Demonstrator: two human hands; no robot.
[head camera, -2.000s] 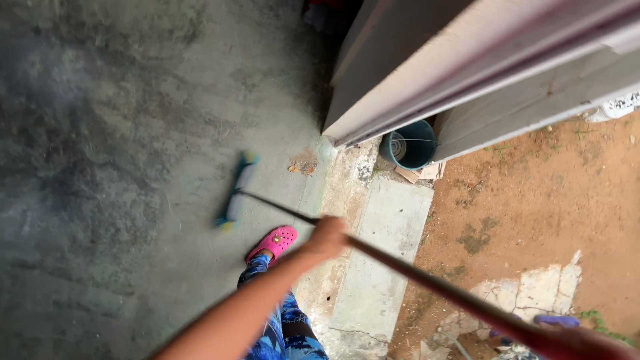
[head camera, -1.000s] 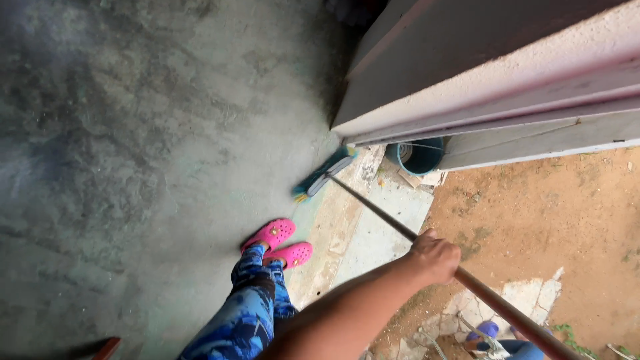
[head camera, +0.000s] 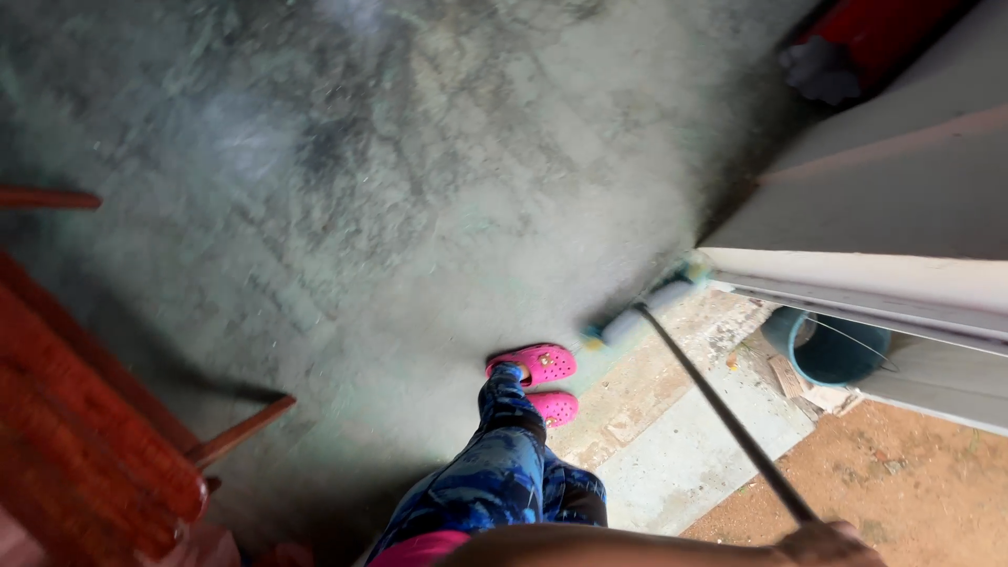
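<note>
A broom with a grey block and teal-and-yellow bristles [head camera: 650, 309] lies blurred against the grey concrete floor [head camera: 441, 197], at the inner edge of a doorway. Its long dark handle [head camera: 728, 417] slants down to the lower right. At the bottom edge of the head view, my left hand [head camera: 831, 545] grips this handle, with the forearm reaching across from the left. Part of the hand is cut off by the frame. My right hand is out of view, and so is the handle's upper end. Pink clogs [head camera: 543, 366] are on my feet, just left of the broom head.
Red-brown wooden furniture [head camera: 94, 409] with protruding legs stands at left. The wall's end [head camera: 850, 268] meets the doorsill [head camera: 669, 370] beside the broom. A teal bucket [head camera: 843, 346] stands outside near a pale step [head camera: 709, 457] and brown dirt ground [head camera: 906, 488]. A red object [head camera: 874, 39] is at upper right.
The broom head was on the floor left of the doorway two seconds ago, then moved to the sill's edge by the wall corner. The view has shifted left, bringing in the wooden furniture.
</note>
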